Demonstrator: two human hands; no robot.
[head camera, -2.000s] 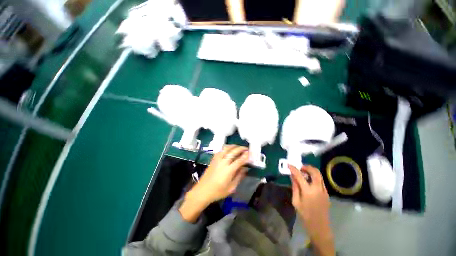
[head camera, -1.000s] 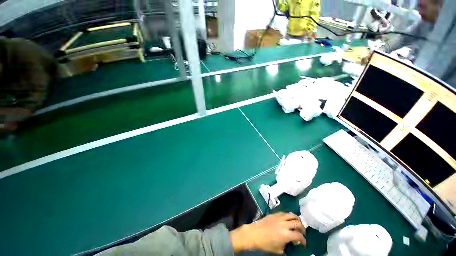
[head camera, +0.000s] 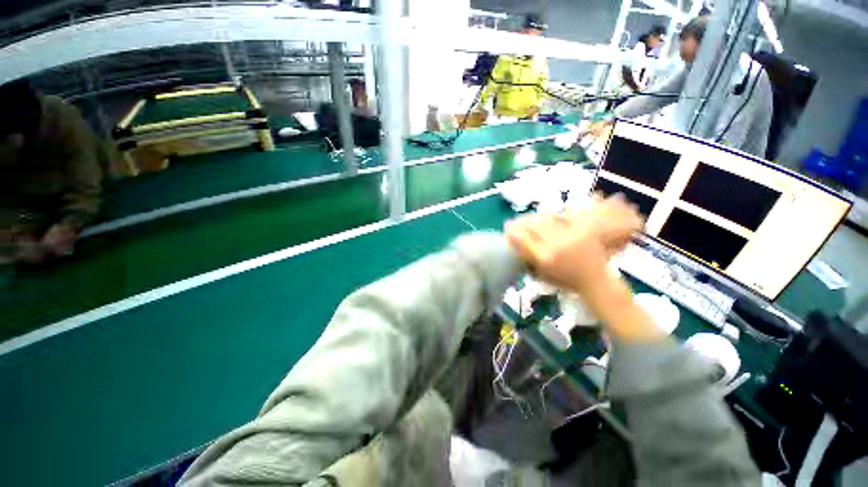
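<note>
My left hand (head camera: 541, 240) and my right hand (head camera: 605, 238) are raised in front of the monitor's left side. They are blurred and overlap, so their fingers and anything in them cannot be made out. White rounded security cameras stand below and to the right of them, one beside my right wrist (head camera: 657, 312) and another further right (head camera: 714, 355). Other white camera parts are partly hidden behind my forearms. Thin white leads (head camera: 502, 366) hang at the bench edge below my hands.
The monitor (head camera: 733, 204) shows black panes, with a white keyboard (head camera: 687, 290) below. A black printer (head camera: 826, 366) with a white strip stands right. More white cameras (head camera: 547, 185) lie behind my hands. A metal post (head camera: 392, 124) rises by the conveyor. People are at left and back.
My left hand has left the camera bases and risen toward the monitor. My right hand and forearm have come into view beside it. The view has shifted, showing more of the monitor and the printer.
</note>
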